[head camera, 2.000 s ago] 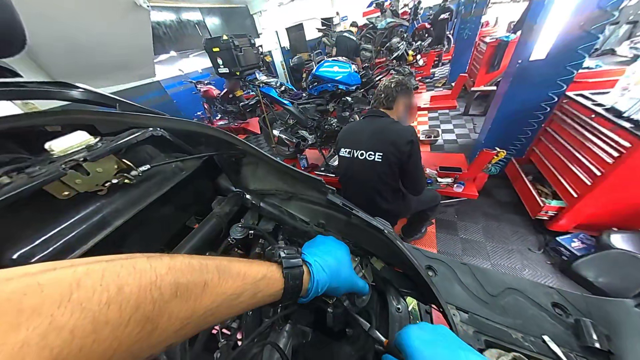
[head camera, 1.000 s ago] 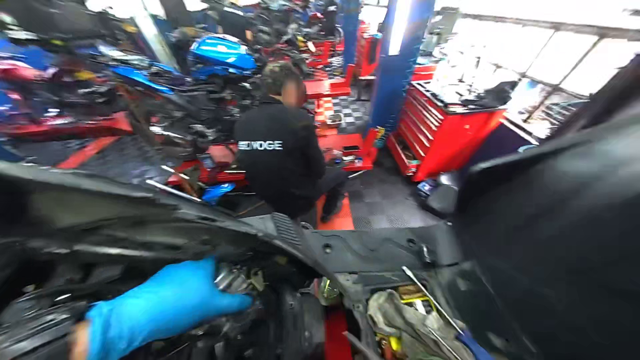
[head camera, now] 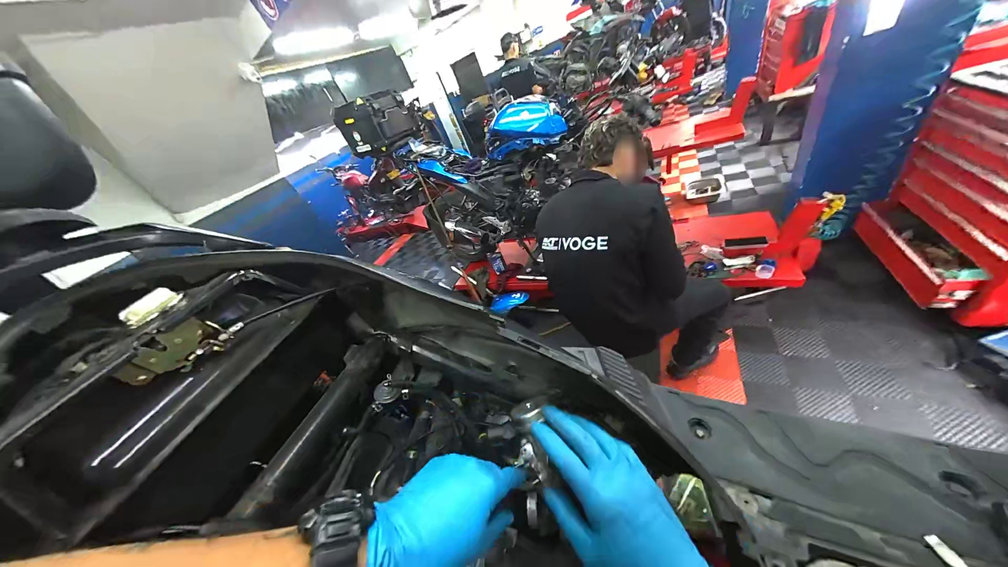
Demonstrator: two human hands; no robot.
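Both my hands wear blue gloves and reach into the opened body of a black vehicle, likely a scooter. My left hand (head camera: 445,508), with a black watch at the wrist, has its fingertips at a metal part (head camera: 535,461) among hoses and cables. My right hand (head camera: 610,492) lies over the right side of that same part, fingers spread along it. Whether either hand grips it is hidden by the fingers. A round metal fitting (head camera: 386,392) sits among the hoses to the left. Farther left, a latch mechanism (head camera: 169,350) is fixed to the frame.
Black body panels (head camera: 835,465) surround the opening. Just beyond, a person in a black jacket (head camera: 610,252) crouches by a red lift platform (head camera: 732,244) with small items. Behind are a blue motorcycle (head camera: 526,126) and another person. A red tool cabinet (head camera: 945,181) stands at right, one drawer out.
The view swung right and then back. Two seconds ago my right hand was lower right, by a tool handle; now it is beside my left hand at the metal part, and that handle is not seen.
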